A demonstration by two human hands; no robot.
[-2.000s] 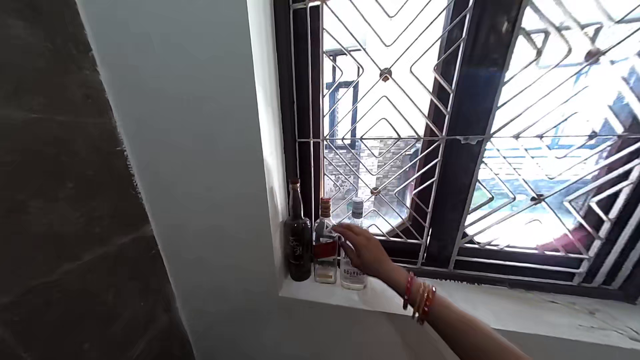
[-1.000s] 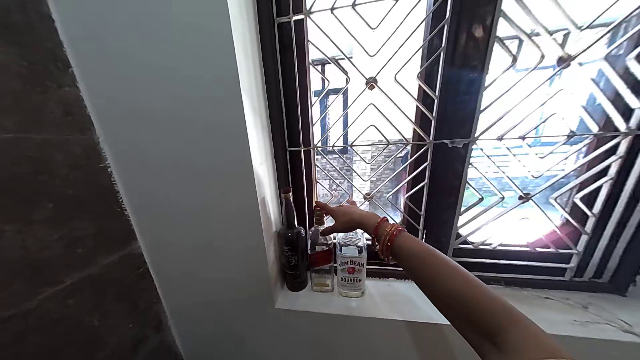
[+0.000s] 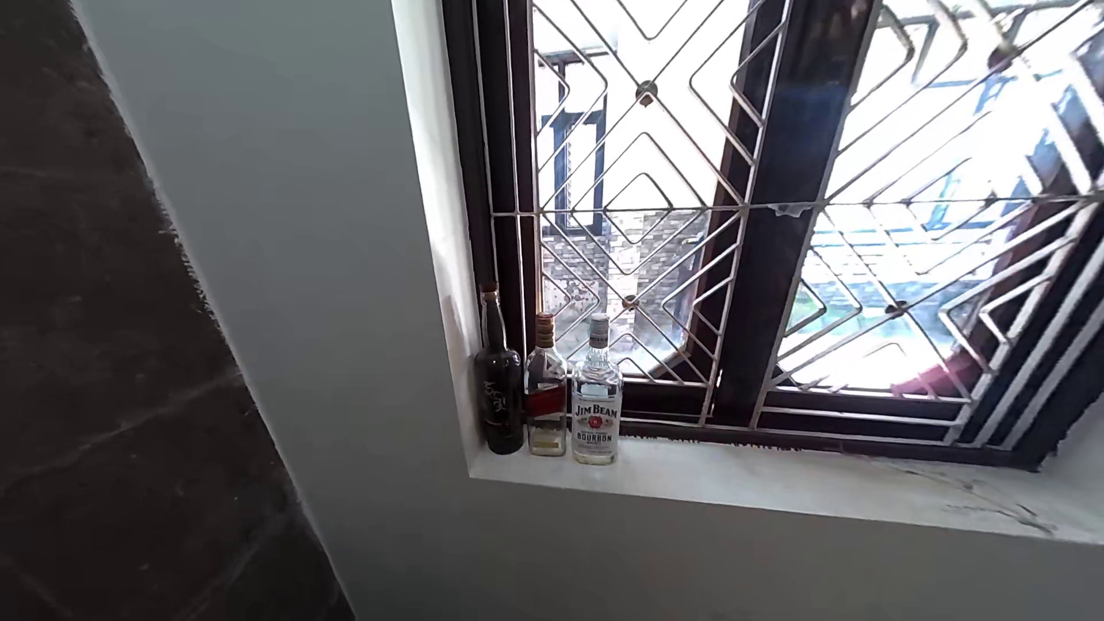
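Three glass bottles stand upright in a row at the left end of a white window sill [image 3: 733, 479]. Leftmost is a dark bottle [image 3: 500, 401] with pale markings, close to the side wall of the recess. Beside it is a clear, flat-sided bottle [image 3: 547, 431] with a red slanted label and a reddish-brown cap. On the right stands a clear Jim Beam bourbon bottle [image 3: 596, 423] with a white label and a grey cap. Neither my left hand nor my right hand is in view.
A metal window grille [image 3: 724, 207] with diamond shapes rises behind the bottles, in front of dark window frames [image 3: 776, 259]. A grey-white wall [image 3: 302, 216] lies to the left, with dark marbled panelling [image 3: 112, 388] beyond. Cracks mark the sill's right part.
The hand with red and gold bangles that was at the bottles' tops has left the view. The bottles remain standing side by side.
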